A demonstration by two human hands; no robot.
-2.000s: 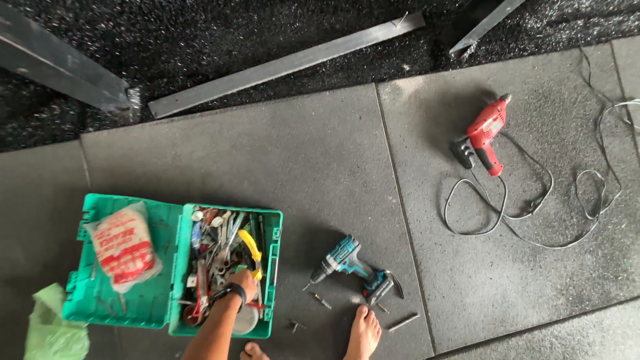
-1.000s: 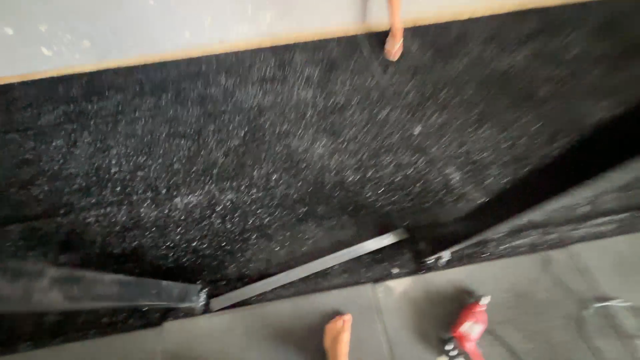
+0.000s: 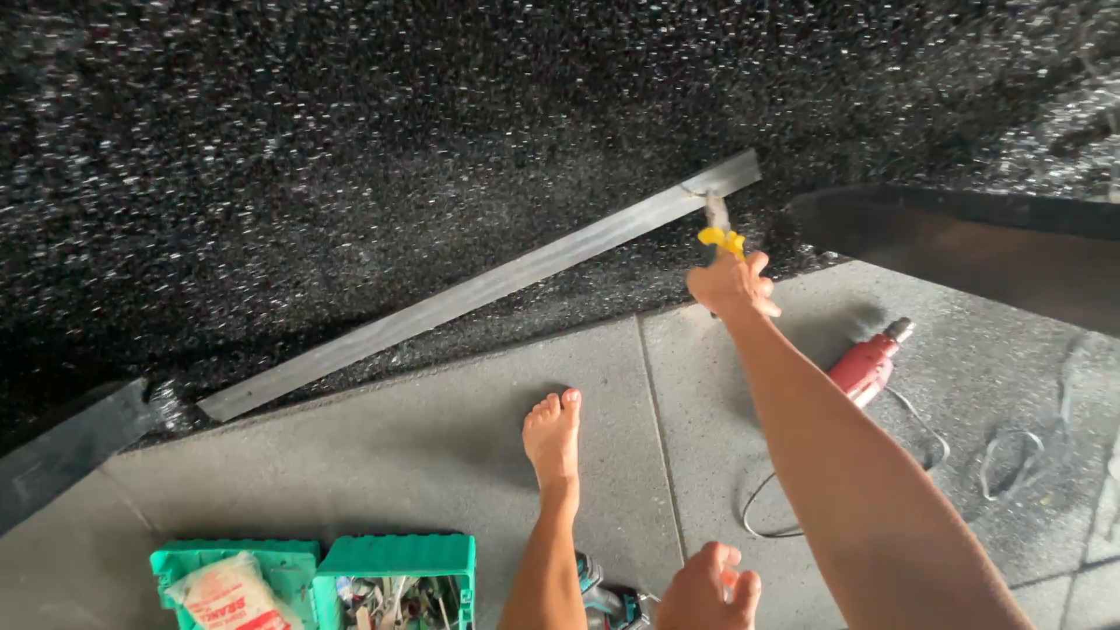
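Note:
My right hand [image 3: 733, 284] reaches up from the lower right and holds a yellow-handled hand tool [image 3: 723, 240]. The tool's greyish head overlaps the upper right part of a long flat metal bar [image 3: 490, 284]; whether they touch is unclear. That bar lies slanted over glossy black material. At the bottom edge my left hand [image 3: 707, 591] shows partly, its fingers bent and apart, with nothing seen in them. Close to its left is a teal and black cordless drill [image 3: 612, 602], partly cut off and partly behind my leg.
A green toolbox [image 3: 394, 557] of mixed tools stands lower left, a printed plastic bag [image 3: 229, 595] in its lid. A red corded power tool [image 3: 864, 367] lies behind my right forearm, its cable looping over the tiles. Dark beams [image 3: 971, 236] come in from both sides.
Two seconds ago a hand with a wristband was in the toolbox, where a yellow item lay. Now my right hand holds a yellow-handled tool near the bar. The view has shifted greatly.

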